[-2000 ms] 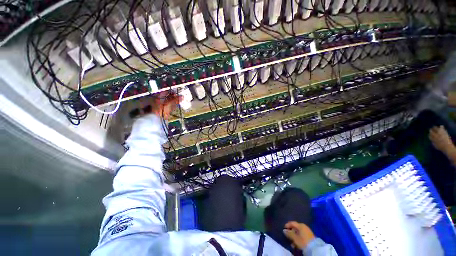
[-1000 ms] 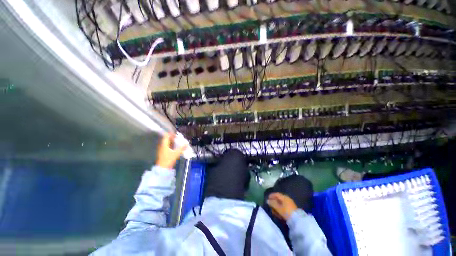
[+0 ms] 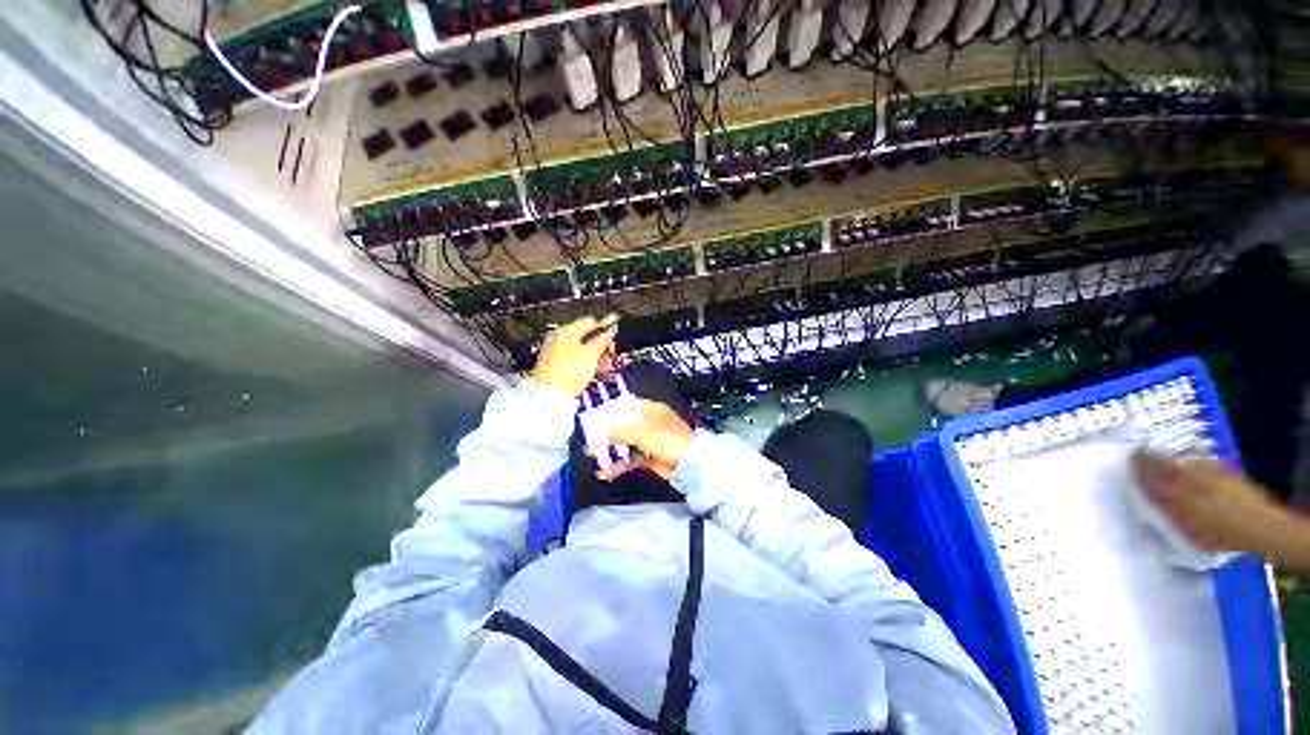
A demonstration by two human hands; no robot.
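My right hand (image 3: 654,435) holds a small batch of white power adapters (image 3: 611,419) above my lap, with dark gaps or prongs between them. My left hand (image 3: 575,356) is at the far end of the batch, its fingers bent around something small and dark; whether it grips an adapter is too blurred to tell. The test rack stands in front of me, with dark empty sockets (image 3: 457,124) at its left end and a row of seated white adapters (image 3: 714,46) to the right of them.
A blue crate (image 3: 991,574) with packed white adapters (image 3: 1056,639) stands at my right. Another person's hand (image 3: 1207,503) reaches into it over white pieces. Black cables (image 3: 690,108) hang over the rack tiers. Small scraps lie on the green floor (image 3: 898,402). A pale curved rack edge (image 3: 216,237) runs at left.
My left hand has moved from the rack, past its lower left edge, to my lap. My right hand has left my knee and now holds the batch. Another person's hand has come over the crate.
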